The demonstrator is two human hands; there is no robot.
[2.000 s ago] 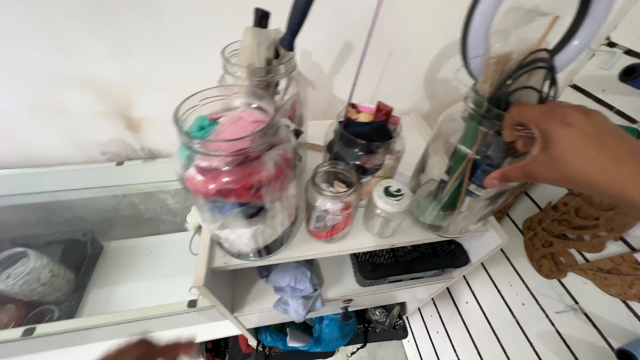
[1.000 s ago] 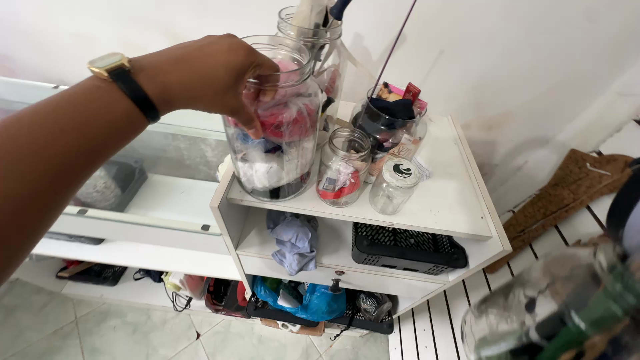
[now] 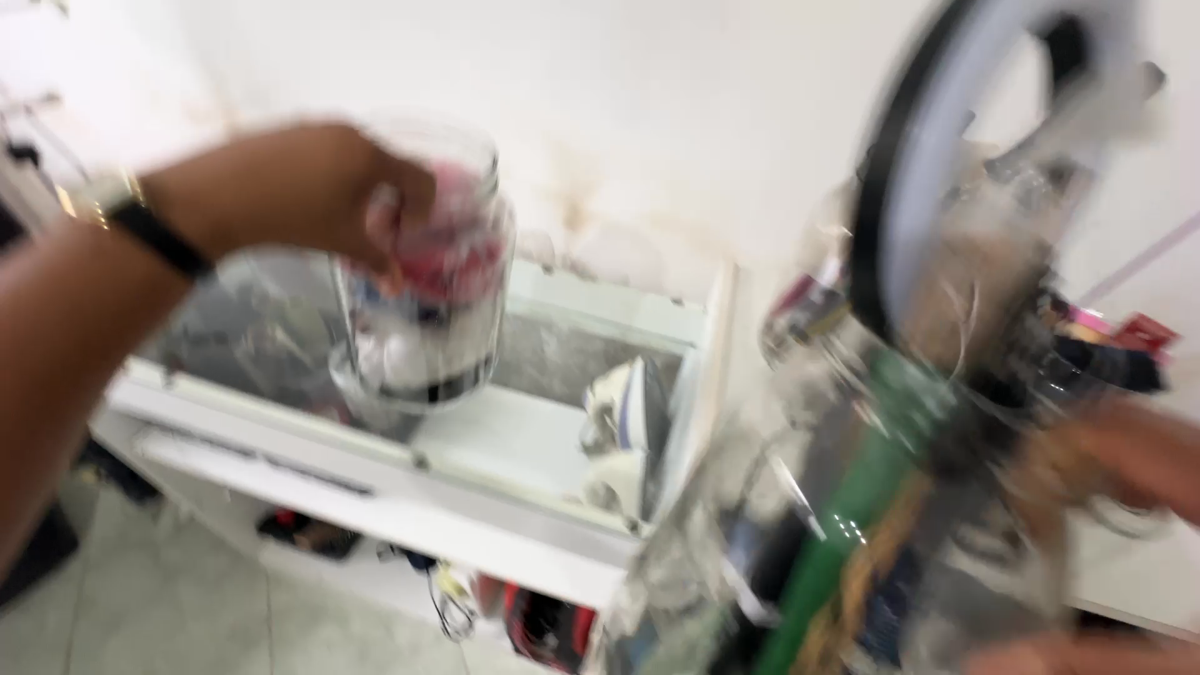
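My left hand (image 3: 375, 206), with a black-strapped watch on the wrist, grips the rim of a large glass jar (image 3: 427, 309) packed with pink, red, blue and white cloth. That jar is over the glass-topped cabinet; whether it touches the glass cannot be told. At the right, blurred and close to the camera, my right hand (image 3: 1097, 478) holds another large glass jar (image 3: 844, 525) containing a green item, sticks and cables. A ring light (image 3: 900, 187) with a black and white rim rises above it. The right hand's fingers are partly cut off by the frame.
A glass-topped white display cabinet (image 3: 525, 553) runs along the wall, with a clothes iron (image 3: 633, 422) inside. Behind the right jar, a small jar with red and dark items (image 3: 1116, 347) is partly visible. A red and black item (image 3: 548, 628) lies on the lower shelf.
My left hand has carried the cloth-filled jar from the white shelf unit leftward, over the glass cabinet. The jar of sticks is now up close at the right. The view has swung left.
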